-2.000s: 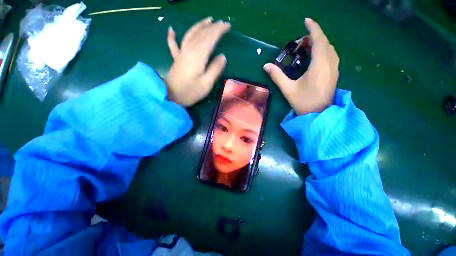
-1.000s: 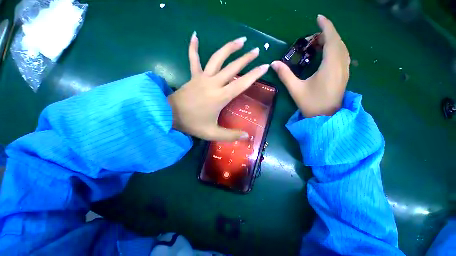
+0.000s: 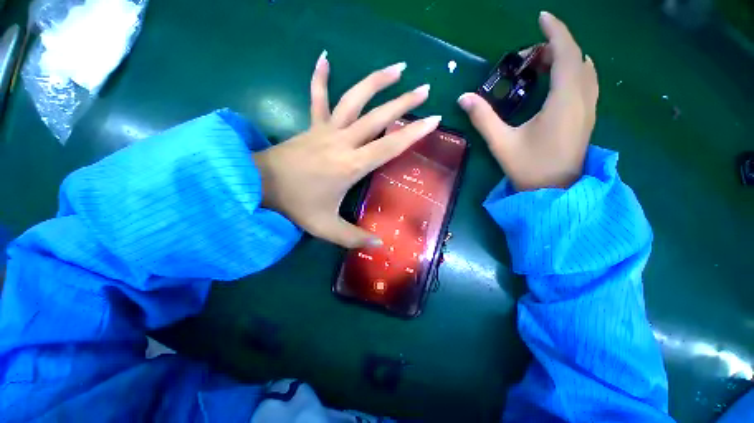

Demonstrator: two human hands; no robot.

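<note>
The smartphone (image 3: 409,215) lies flat on the green bench, screen up, showing a reddish keypad. My left hand (image 3: 339,157) is over its left side with fingers spread and holds nothing; the thumb tip is at the keypad, and whether it touches the glass cannot be told. My right hand (image 3: 541,116) holds a small black smartwatch body (image 3: 506,86) between thumb and fingers, to the upper right of the phone. Silvery details show in the unit, and a thin reddish-brown piece shows by the fingertips.
A clear bag with white contents (image 3: 85,51) lies at the upper left, beside a slim tool (image 3: 8,51) at the left edge. A white scrap (image 3: 452,66) lies left of the held unit. Another black unit (image 3: 746,168) is at the right edge. Small dark bits show at the phone's right edge.
The screen went from a face picture to a red keypad. My left hand came down over the phone, and its thumb has since shifted left. My right hand still holds the unit.
</note>
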